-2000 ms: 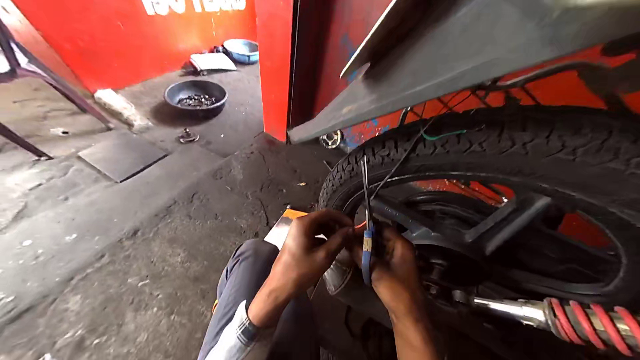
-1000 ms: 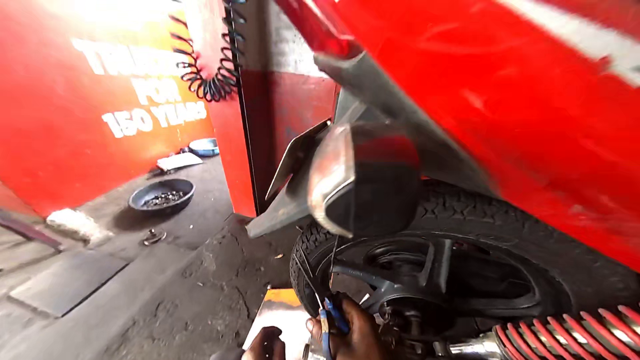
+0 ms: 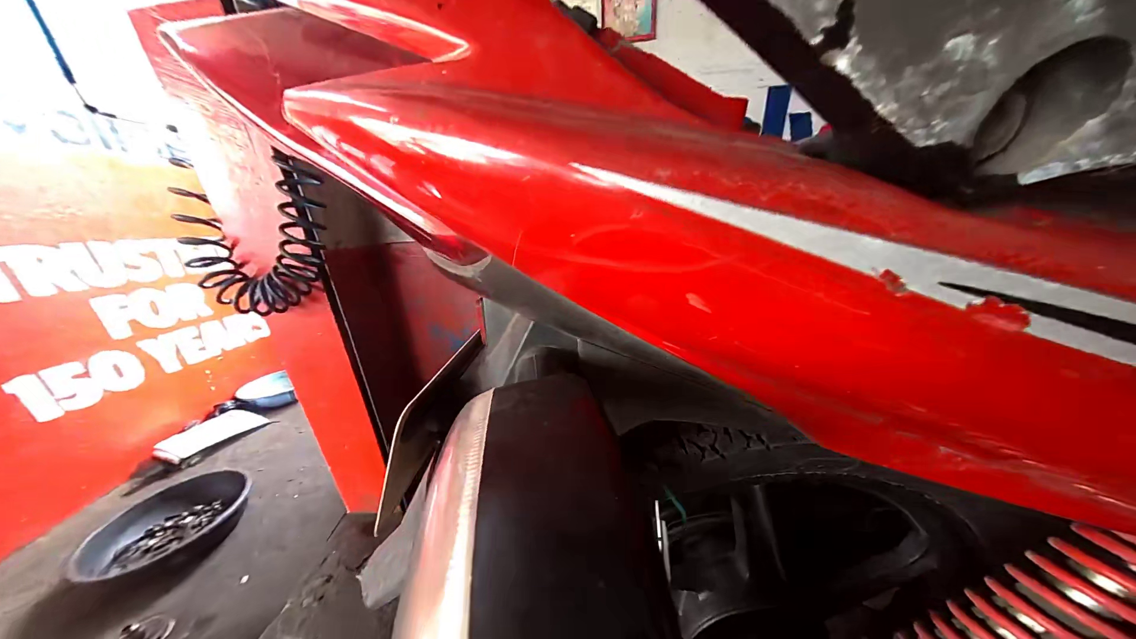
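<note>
Neither my left hand nor my right hand shows in the head view. The glossy red tail panel of a motorcycle (image 3: 621, 266), with a white stripe, runs across the upper right. Under it, at the centre, hangs a turn-signal lamp (image 3: 453, 524) with a dark housing, very near the camera. The rear wheel (image 3: 754, 532) sits in shadow behind the lamp, and a thin green wire (image 3: 676, 504) shows beside it. A red coil spring of the shock absorber (image 3: 1021, 595) fills the lower right corner.
At the lower left, a dark basin (image 3: 235, 501) holding small metal parts stands on the floor. Behind it lie a white flat item (image 3: 213, 435) and a blue basin (image 3: 266, 389). A black coiled hose (image 3: 266, 293) hangs by a red pillar (image 3: 328, 426); a red wall bears white lettering.
The view has swung up and closer to the tail panel. Both hands and the blue-handled tool, low in the frame one second ago, have left the view.
</note>
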